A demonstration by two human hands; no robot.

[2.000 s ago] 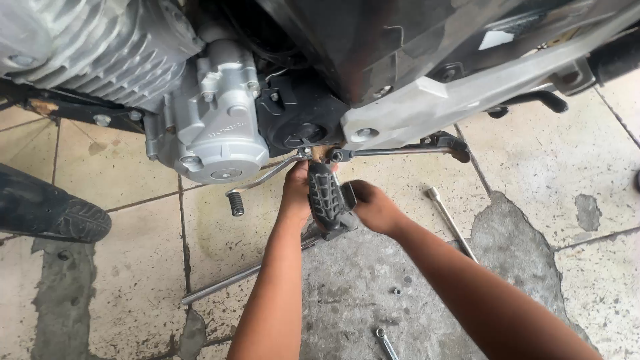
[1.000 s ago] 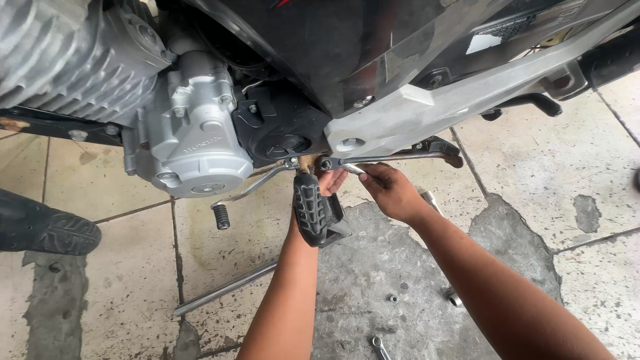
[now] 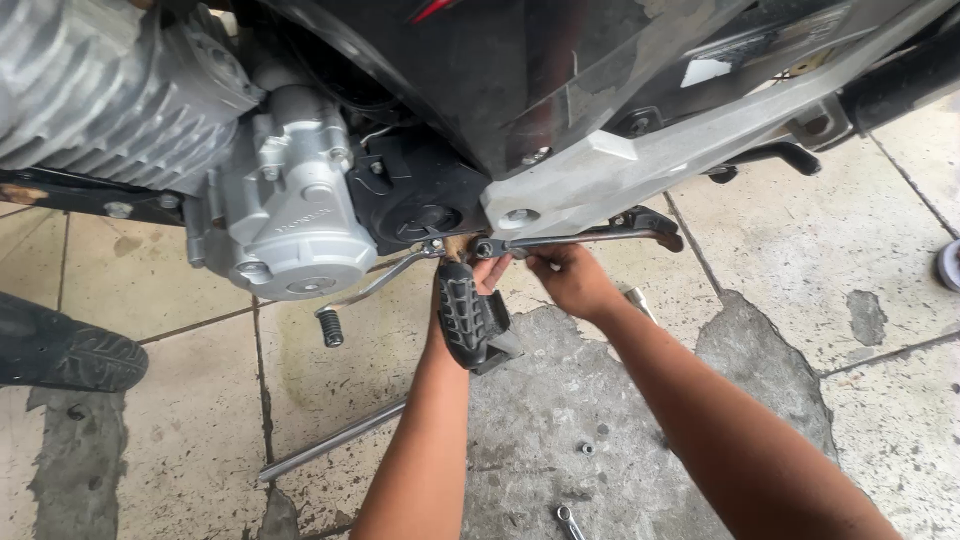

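Note:
Behind the black rubber footpeg (image 3: 463, 315) of a motorcycle, my left hand (image 3: 491, 276) reaches up under the side-stand pivot; the footpeg hides most of it and its grip cannot be made out. My right hand (image 3: 574, 276) is just below the side stand (image 3: 592, 235), fingers curled around the end of a small metal piece (image 3: 520, 254) that points toward the left fingertips. The side stand is folded up along the silver frame cover (image 3: 637, 169). To the left of the footpeg is the gear shift lever (image 3: 382, 277) with its ribbed rubber tip.
The silver engine (image 3: 300, 217) fills the upper left, and a tyre (image 3: 82, 349) is at the left edge. On the tiled floor lie a metal bar (image 3: 330, 441), a small socket or nut (image 3: 586, 448), a wrench (image 3: 568, 521) and another metal tool (image 3: 637, 300) beside my right forearm.
Since two seconds ago my right hand has moved up from beside the footpeg to just under the side stand. The left hand stays behind the footpeg.

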